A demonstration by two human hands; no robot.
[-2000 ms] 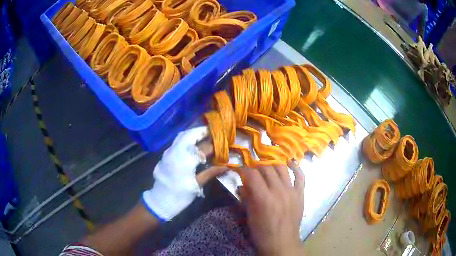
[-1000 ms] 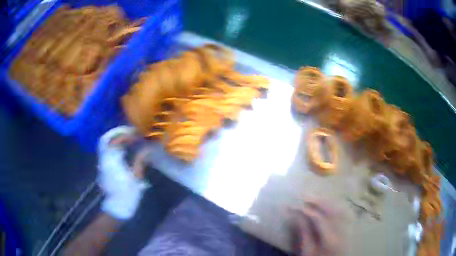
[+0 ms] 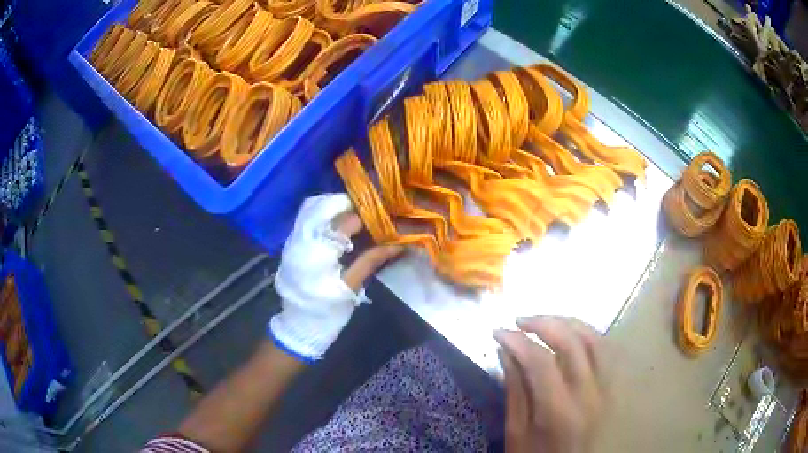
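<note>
Looped orange strip bundles (image 3: 425,133) stand in a row on the shiny metal table, with wavy tails (image 3: 540,190) fanned toward the right. My left hand (image 3: 323,265), in a white knit glove with bare fingertips, is at the row's near left end. Its thumb and a finger are apart beside the leftmost bundle (image 3: 365,196), close to or touching it; no grip shows. My bare right hand (image 3: 554,372) is empty over the table's near edge, fingers slightly bent and apart, cut off by the bottom edge.
A blue crate (image 3: 310,133) full of orange loops stands at the left. A tan board (image 3: 656,354) at the right bears a single oval band (image 3: 700,311), stacked bands (image 3: 742,221) and a small white cup (image 3: 761,380). A green belt (image 3: 656,80) runs behind.
My right hand has left the strip tails and moved right and nearer. The leftmost bundle now leans more and stands apart from its neighbour. The view swung right, then back.
</note>
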